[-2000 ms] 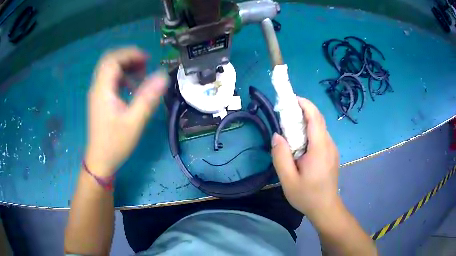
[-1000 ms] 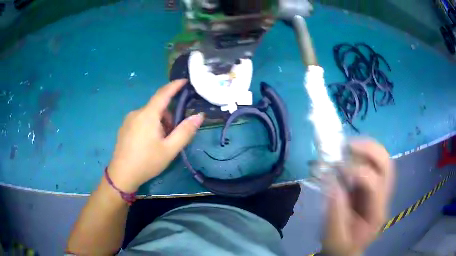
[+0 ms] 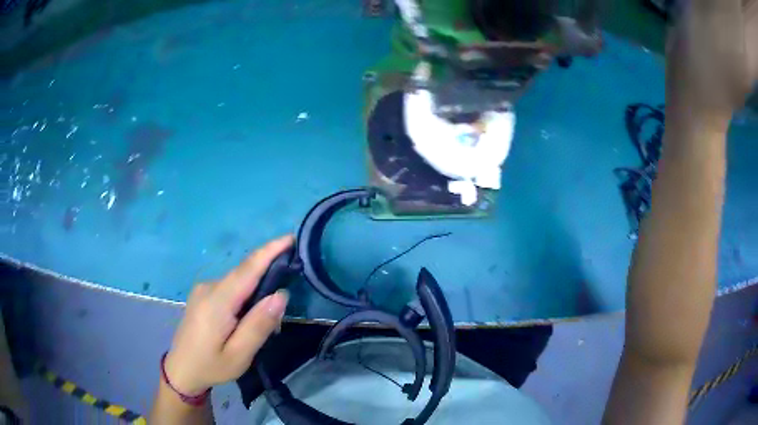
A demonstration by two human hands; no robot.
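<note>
My left hand [image 3: 228,324] grips the left side of a large black open hoop [image 3: 447,349], held over the bench edge and my lap. Two smaller black curved arms are joined to it: one [image 3: 312,241] reaches up onto the bench, the other [image 3: 382,319] lies inside the hoop. Thin black wires [image 3: 399,256] trail from them. My right hand [image 3: 721,58] is blurred and partly cut off at the upper right; whether it holds anything cannot be seen. The white nest [image 3: 432,141] of the green press is above the hoop, with no hoop at it.
The dark press base [image 3: 395,166] with green edges stands on the blue-green bench [image 3: 208,166]. A pile of thin black strips [image 3: 638,178] lies at the right, partly behind my right forearm. Yellow-black tape [image 3: 91,400] marks the floor.
My left hand has drawn the hoop away from the press toward my lap, and a second curved arm now shows swung outward. My right hand has let go of the lever handle and moved to the upper right.
</note>
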